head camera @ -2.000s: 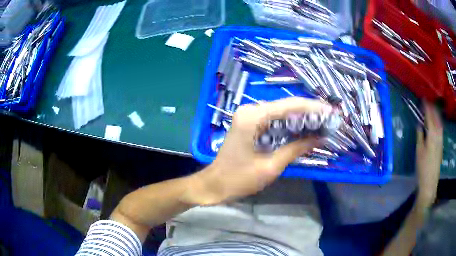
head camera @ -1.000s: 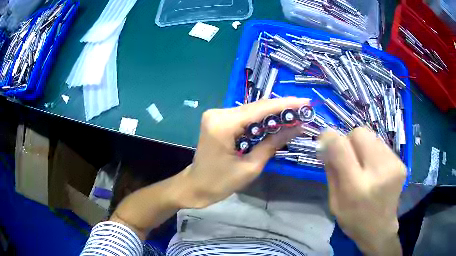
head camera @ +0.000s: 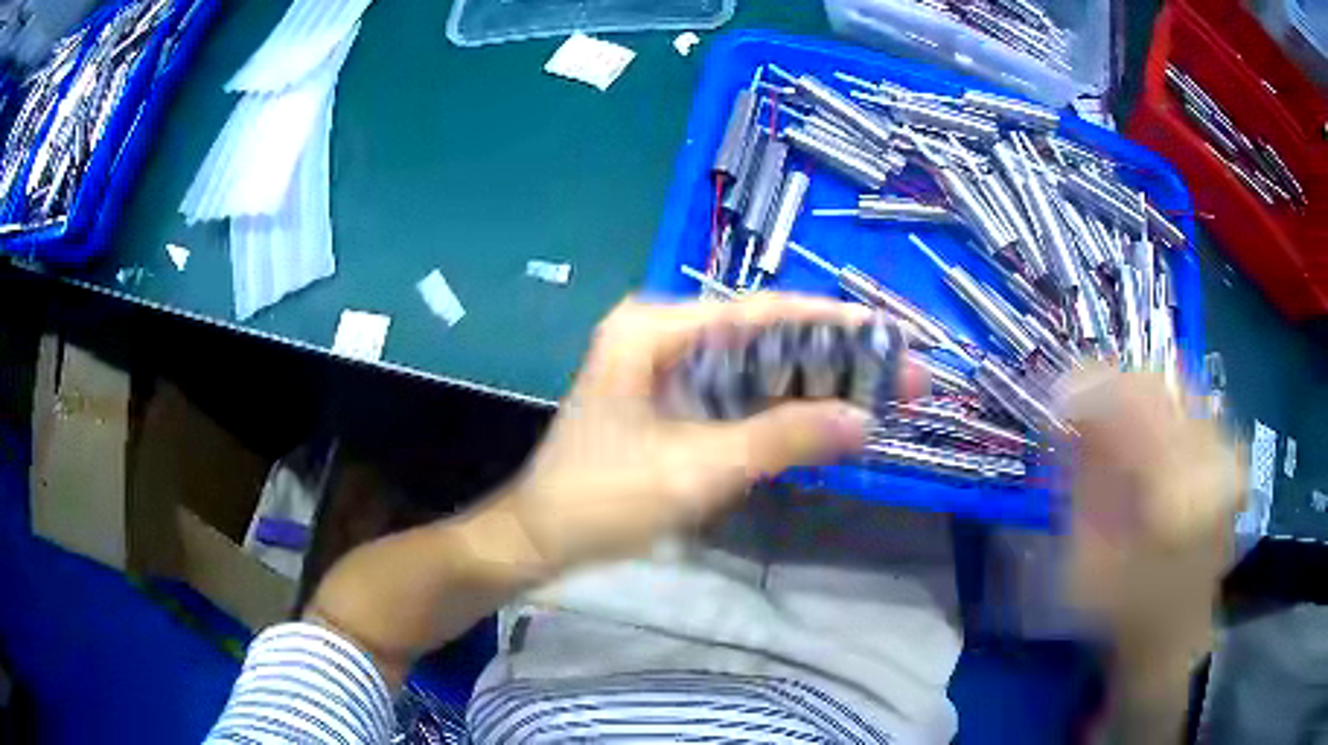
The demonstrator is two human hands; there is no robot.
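My left hand (head camera: 641, 437) is held over the front left part of the blue parts tray (head camera: 685, 189). It is shut on several slim metal cylinders (head camera: 787, 367), side by side between thumb and fingers and blurred. My right hand (head camera: 1143, 495) is strongly blurred at the tray's front right corner; its fingers and whether it holds anything cannot be made out. The tray is heaped with silver motor cylinders (head camera: 1041, 218) with thin pins and red wires, lying in mixed directions.
A clear plastic box (head camera: 1085, 58) stands behind the tray, red bins (head camera: 1223, 189) at right rear. A second blue tray (head camera: 109, 189) is far left, beside whitish sleeves (head camera: 284, 175). A clear lid (head camera: 583, 18) and paper scraps (head camera: 590, 60) lie on the green bench. A cardboard box (head camera: 80, 451) is below.
My right hand came in from the far right to beside the held cylinders, then moved back right to the tray's corner. My left hand still holds the cylinders, now blurred and turned.
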